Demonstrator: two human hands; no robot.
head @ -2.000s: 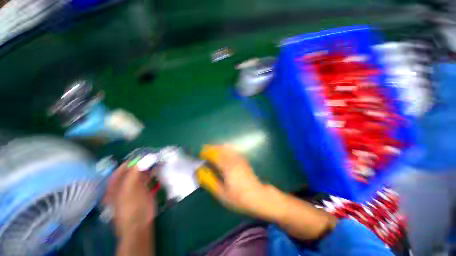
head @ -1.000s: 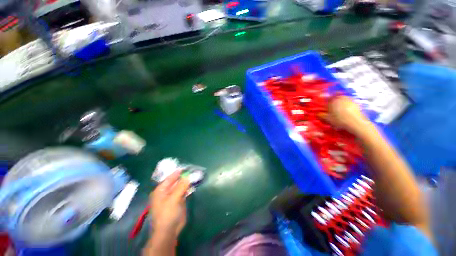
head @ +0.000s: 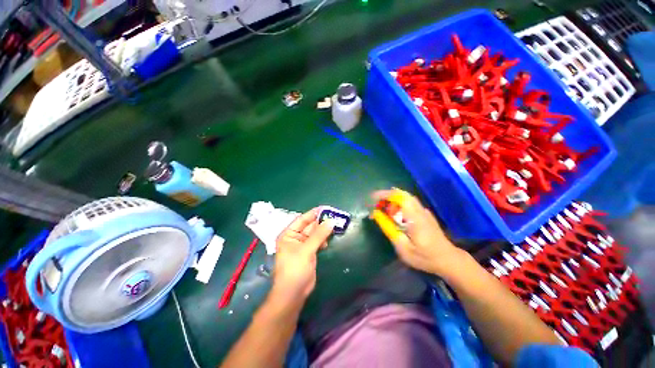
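Note:
My left hand (head: 298,248) holds a small rounded-square watch case (head: 335,221) with a dark rim and silver inside, between thumb and fingers. My right hand (head: 413,230), with yellow finger cots, is just right of the case, not touching it. It is closed around a small red piece, which looks like a red clamp (head: 388,208); most of it is hidden by the fingers and blurred. A crumpled white wipe (head: 268,221) lies beside and partly behind my left hand. A red stick tool (head: 238,274) lies left of my left wrist.
A blue bin (head: 445,188) of loose red clamps stands at right, with a clamp tray (head: 567,280) below and a white parts tray (head: 574,68) beyond. A white bottle (head: 346,109) and blue stick (head: 347,141) lie ahead. A blue bottle (head: 181,182) and desk fan (head: 118,269) stand at left.
My right hand has come out of the blue bin back to the centre, now with a red piece. My left hand now holds the case up, toward the right, clear of the wipe.

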